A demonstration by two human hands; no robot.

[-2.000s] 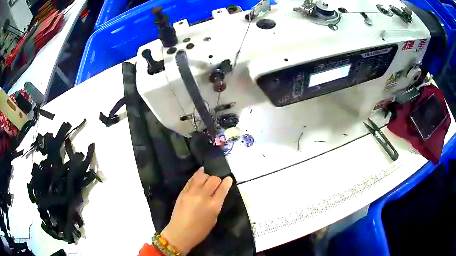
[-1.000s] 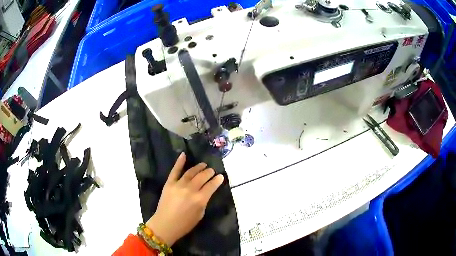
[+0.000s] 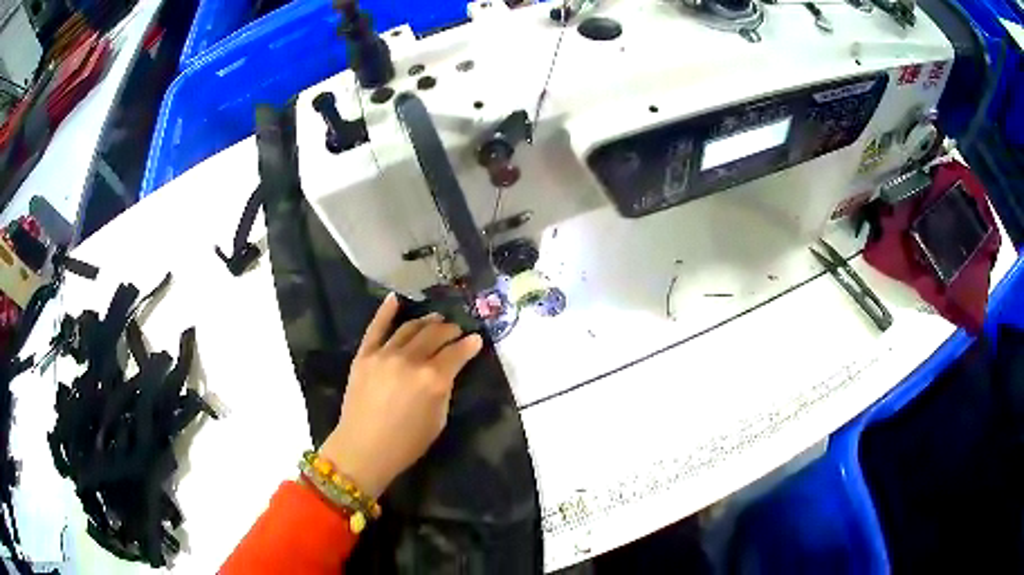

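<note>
The camouflage panel (image 3: 449,483) lies lengthwise on the table, left of and below the needle area. My left hand (image 3: 395,393) lies palm down on it, fingers a little spread and fingertips close to the presser foot (image 3: 490,303). It presses the cloth without a visible grip. A narrow dark strip (image 3: 444,185) slants down the white head of the sewing machine (image 3: 719,253) to the presser foot. The needle tip cannot be made out. My right hand is out of the picture.
A pile of black webbing straps (image 3: 129,432) lies at left, with a single strap (image 3: 241,242) nearer the machine. Thread snips (image 3: 853,286) lie right of the needle, near a phone (image 3: 950,233) on red cloth (image 3: 898,253). Blue bins (image 3: 831,494) stand around the table.
My left hand has moved up the panel towards the presser foot. Its fingers, bunched on the cloth two seconds ago, are now more spread. The whole view has shifted slightly.
</note>
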